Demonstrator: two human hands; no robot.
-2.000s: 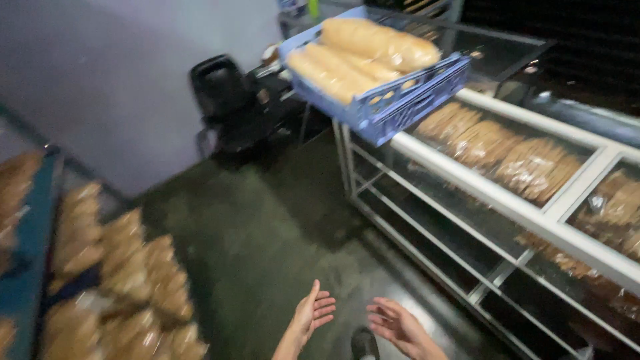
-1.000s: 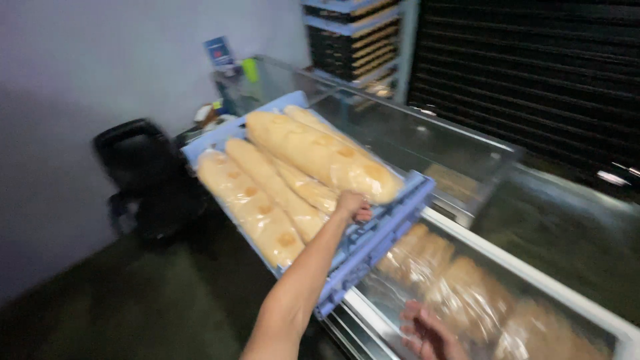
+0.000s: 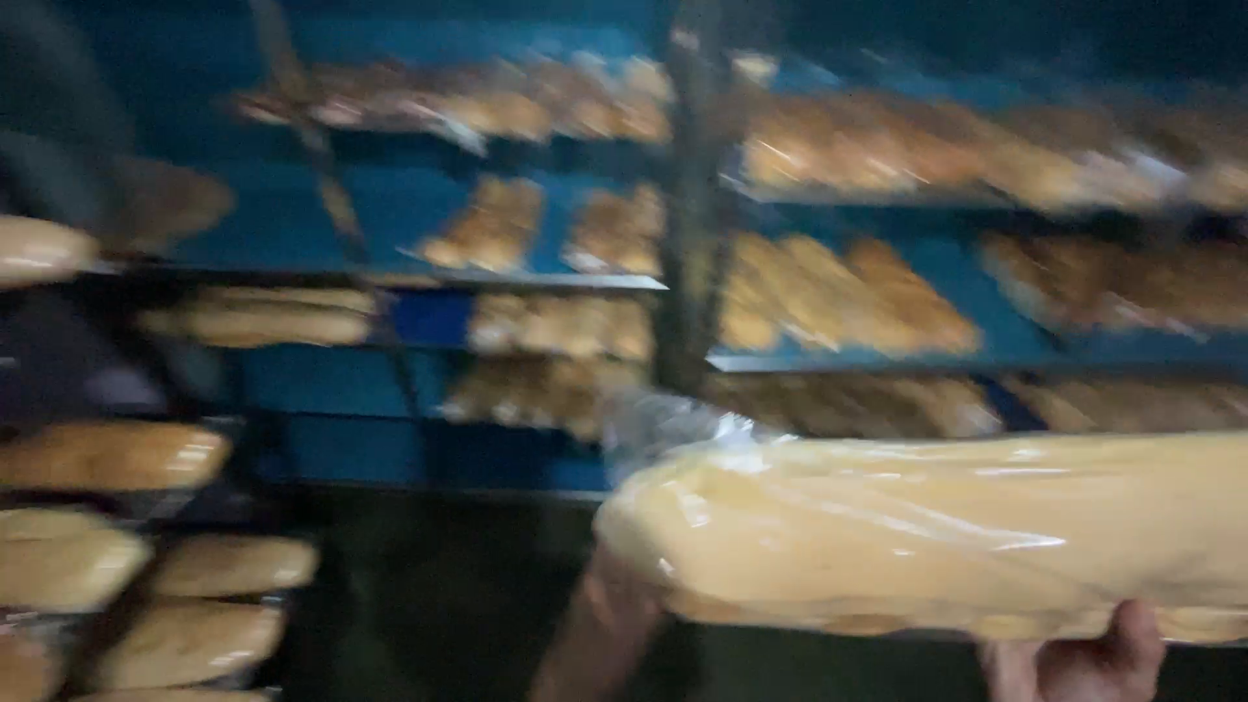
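A large, long loaf of bread in a clear plastic bag (image 3: 907, 531) lies across the lower right of the head view, its right end cut off by the frame. My left hand (image 3: 624, 595) is at the loaf's left end, mostly hidden behind it, with its fingers out of sight. Under the loaf, my right hand (image 3: 1082, 658) supports it, the thumb showing against the lower edge. The bag's loose plastic end (image 3: 673, 424) sticks up at the loaf's left tip. The view is blurred.
Blue shelves (image 3: 331, 385) with bagged breads (image 3: 838, 292) stand ahead, divided by a dark upright post (image 3: 692, 195). More long loaves (image 3: 107, 453) sit on racks at the left, close to the near side. Dark floor (image 3: 439, 575) shows between.
Both hands were empty two seconds ago; one second ago my left hand reached onto loaves in a blue crate. Now a bagged loaf is held up. The view has swung from the crate to the shelves.
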